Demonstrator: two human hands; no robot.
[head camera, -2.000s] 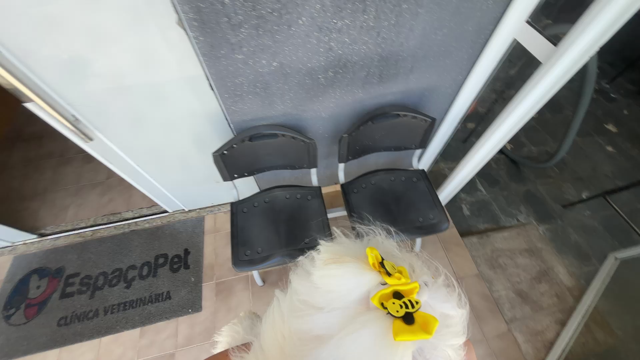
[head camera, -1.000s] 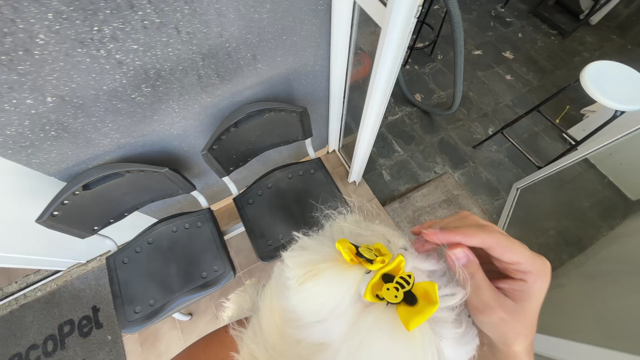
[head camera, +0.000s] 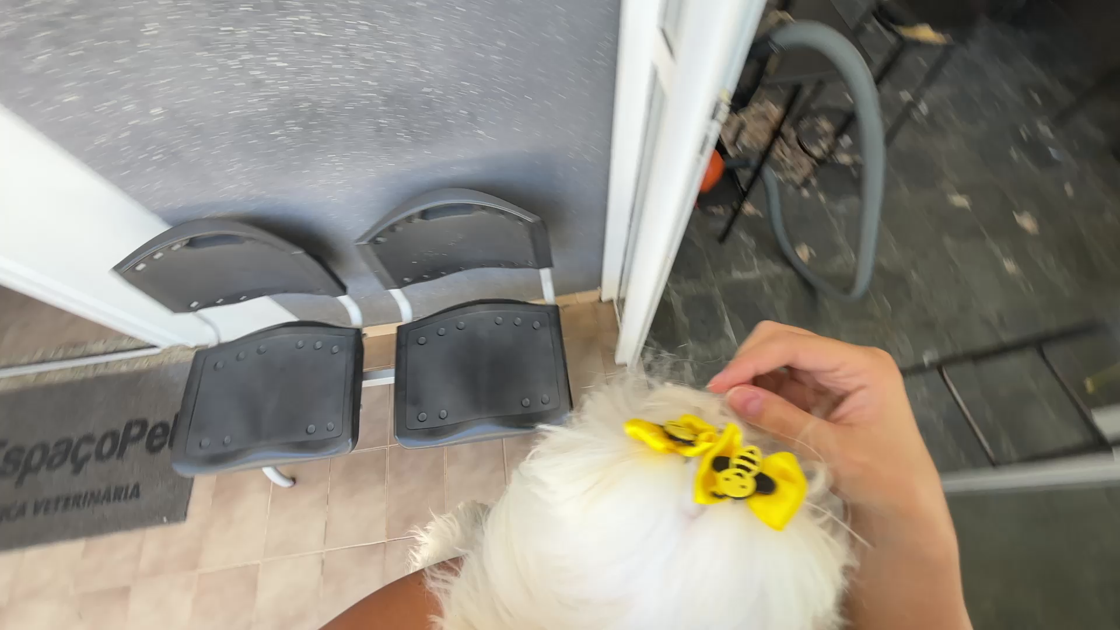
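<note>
A long-haired white dog (head camera: 647, 534) fills the lower middle, seen from above, its face hidden. Two yellow bows with black bee figures sit on its head: a smaller bow (head camera: 672, 434) and, beside it, a larger bow (head camera: 751, 477). My right hand (head camera: 814, 402) is just right of the bows, thumb and forefinger pinched together on thin strands of the dog's fur. Part of a bare forearm (head camera: 394, 604) shows at the bottom edge, left of the dog; my left hand is hidden.
Two joined black chairs (head camera: 481, 372) stand against a speckled grey wall (head camera: 350, 96). A grey doormat (head camera: 96, 455) with lettering lies left on beige tiles. Right of a white door frame (head camera: 674, 175) are a grey hose (head camera: 871, 166), dark metal legs and scattered debris on dark tiles.
My right hand, out of view two seconds ago, came in beside the bows; its thumb and forefinger now pinch the fur. The view has swung between frames.
</note>
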